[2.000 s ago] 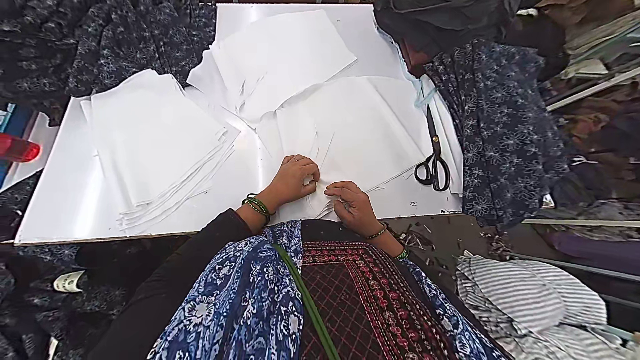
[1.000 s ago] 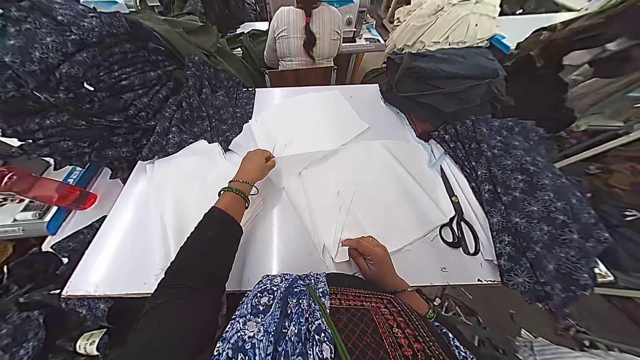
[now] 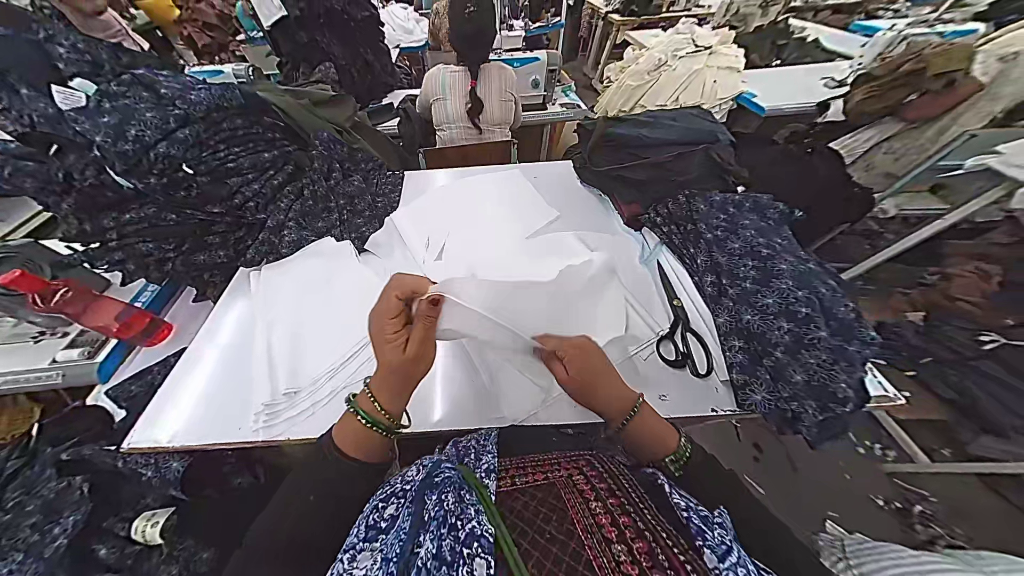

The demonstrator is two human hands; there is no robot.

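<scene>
A white fabric piece (image 3: 532, 300) is lifted above the white table (image 3: 192, 400) between my hands. My left hand (image 3: 406, 328) pinches its left end between thumb and fingers. At its lower edge, my right hand (image 3: 588, 372) grips the cloth with the fingertips. On the left lies a stack of white fabric pieces (image 3: 308, 312), its edges fanned out. More white pieces (image 3: 480, 212) are spread toward the far side, with small slivers on them. Black-handled scissors (image 3: 682, 340) lie at the right, blades pointing away from me.
Dark blue floral fabric is heaped at the left (image 3: 184, 184) and hangs at the right (image 3: 744, 304). A red bottle (image 3: 88, 308) lies far left. Beyond the table a person (image 3: 468, 100) sits near a sewing machine (image 3: 524, 76). Dark folded cloth (image 3: 656, 152) borders the far right corner.
My left hand has come back from the far left pieces toward my right hand. A white piece that lay flat one second ago is now raised between both hands. The view has tilted up.
</scene>
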